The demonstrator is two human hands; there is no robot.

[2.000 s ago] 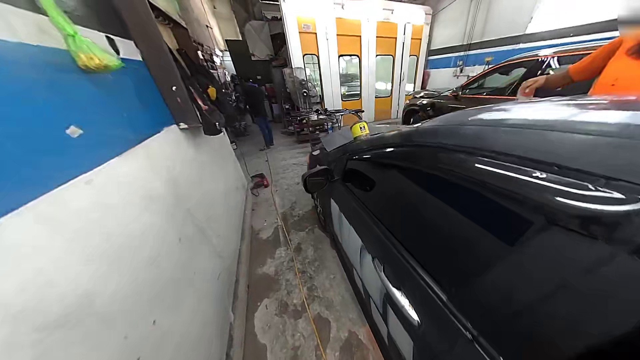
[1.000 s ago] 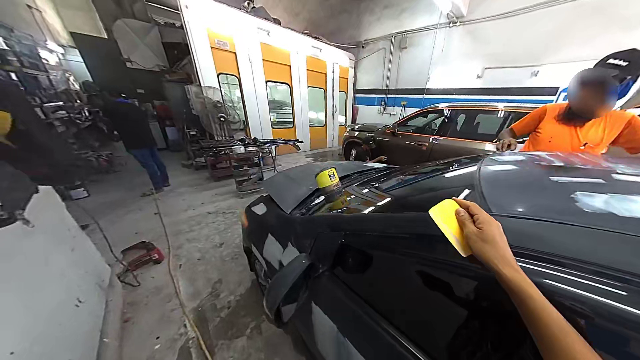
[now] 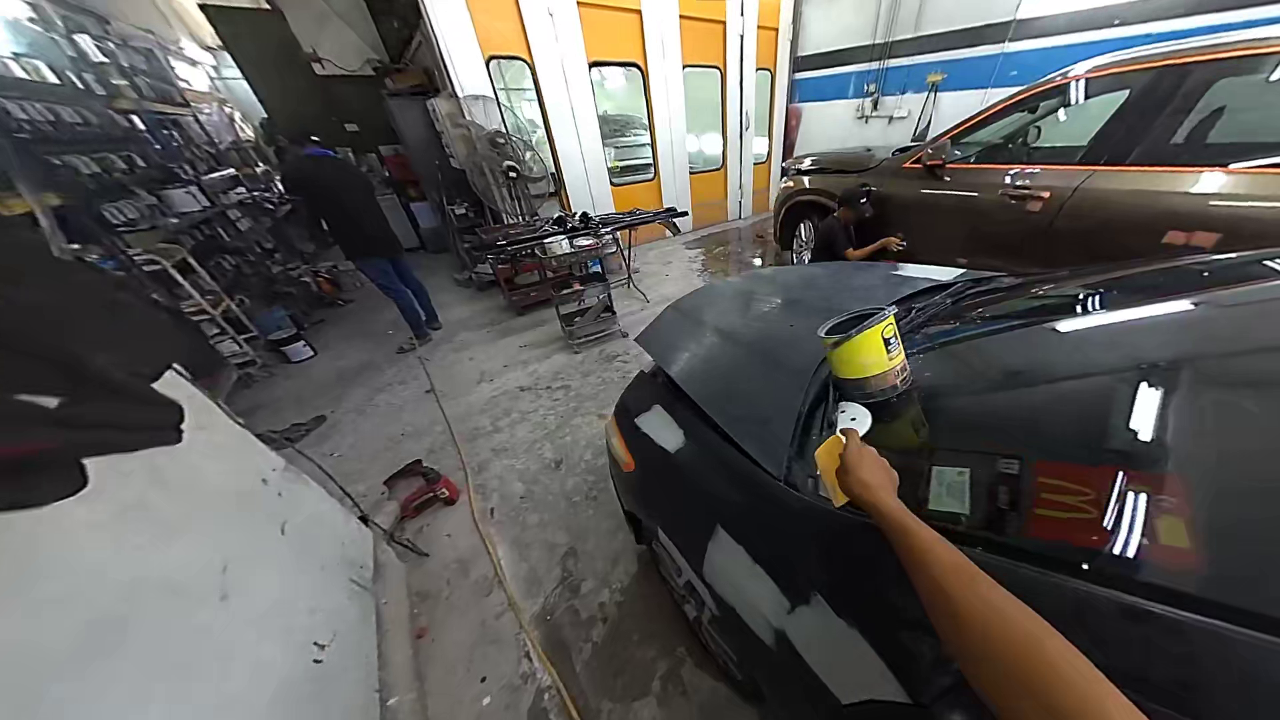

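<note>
My right hand [image 3: 866,470] reaches out over the base of the black car's windshield, a yellow flat spreader or pad [image 3: 831,470] held in it. Just beyond the fingers lies a white perforated disc [image 3: 853,418]; whether the fingers touch it, I cannot tell. Behind the disc, a yellow and black tub [image 3: 866,345] stands on the car near the rear edge of the dark hood [image 3: 745,335]. Pale filler patches [image 3: 745,585] mark the fender. My left hand is out of view.
A white wall [image 3: 190,580] stands at the left. A cable [image 3: 480,540] and a red tool [image 3: 430,492] lie on the floor. One person [image 3: 350,220] stands by the shelves; another [image 3: 846,232] crouches beside a brown car [image 3: 1010,210]. A cart [image 3: 583,300] holds parts.
My right hand, with the yellow piece, has moved from above the car's roof side to the windshield base near the tub. The view has shifted; the person in orange is out of it.
</note>
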